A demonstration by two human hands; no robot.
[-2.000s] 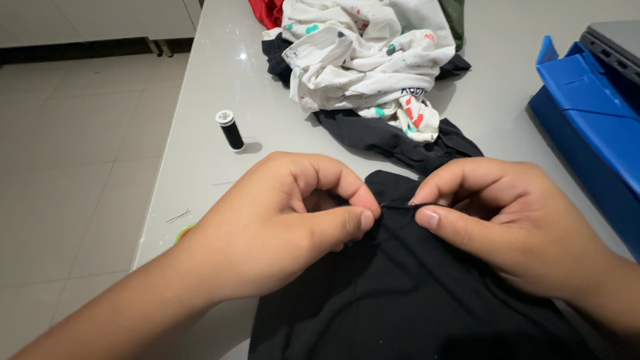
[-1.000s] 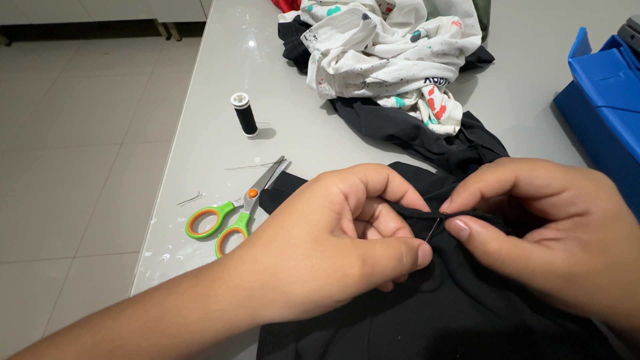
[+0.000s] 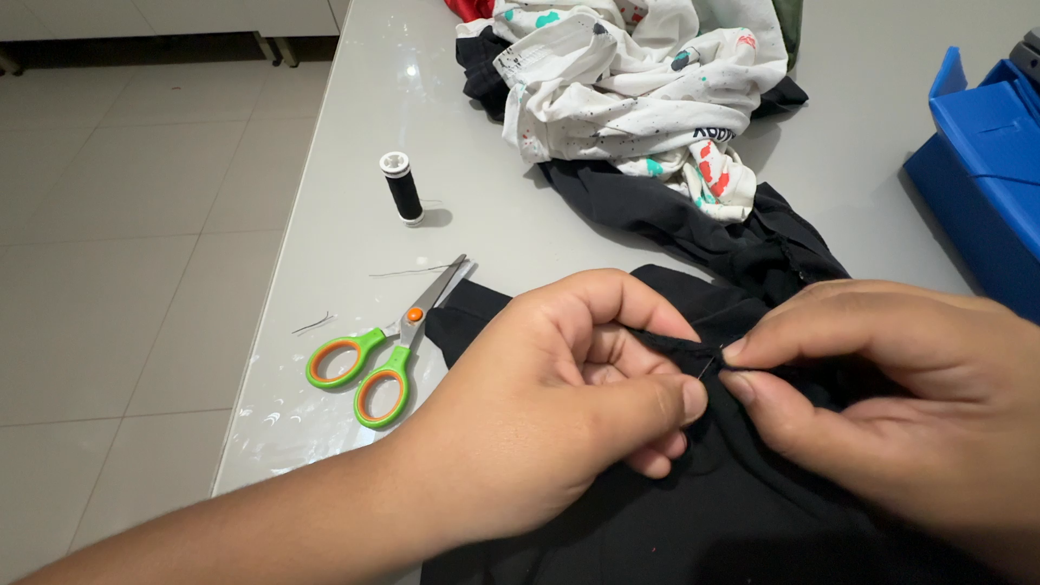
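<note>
Black fabric (image 3: 650,520) lies across the near part of the table, its folded edge raised between my hands. My left hand (image 3: 569,406) pinches this edge from the left. A thin sewing needle (image 3: 707,368) slants at the fabric edge, between my two thumbs; which fingers bear on it is hard to tell. From the right, my right hand (image 3: 886,390) grips the same edge between thumb and index finger. Scissors with green and orange handles (image 3: 398,349) lie left of my left hand, blades slightly apart. Behind them a spool of black thread (image 3: 404,191) stands upright.
A crumpled white garment with coloured spots (image 3: 634,89) and dark cloth (image 3: 650,203) are heaped at the back. A blue case (image 3: 991,154) sits at the right. Loose thread bits (image 3: 314,323) lie near the table's left edge (image 3: 284,236), with tiled floor beyond.
The needle shows between my hands, where two seconds ago it could not be made out clearly. The scissors, earlier mostly behind my left hand, are now in full sight as the view has shifted.
</note>
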